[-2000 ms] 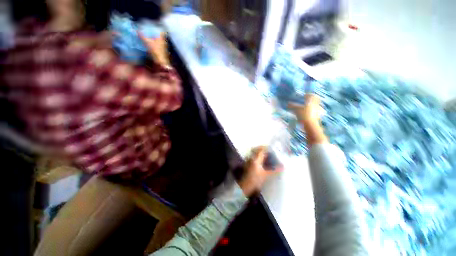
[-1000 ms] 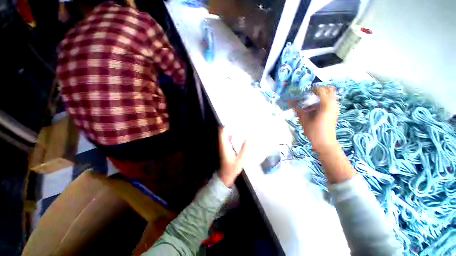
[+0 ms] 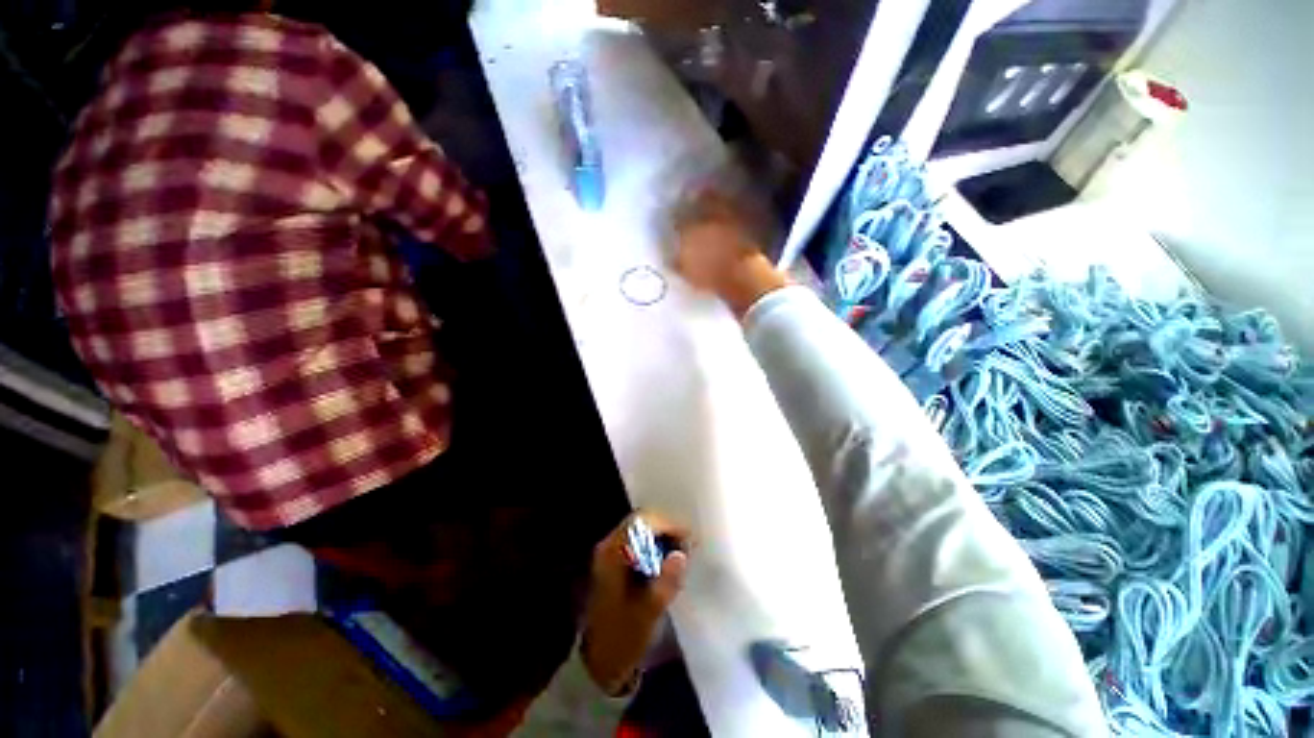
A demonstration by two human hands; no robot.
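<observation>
My left hand, at the front edge of the white table, is closed around a small dark and silvery item. My right hand is blurred over the table's far part, beside a dark area; whether it holds anything cannot be told. A thin small ring lies on the table just left of it. A clear narrow pack with a blue end lies farther back. A small dark item with a pale loop lies on the near part of the table.
A large heap of pale blue coiled cords fills the right side, with a cluster of carded cables at its left. Dark equipment stands behind. A person in a red plaid shirt is at left, above cartons.
My right hand has left the carded cluster and moved left over the table, blurring. My left hand, open before, is now closed on a small item nearer me. The view has shifted.
</observation>
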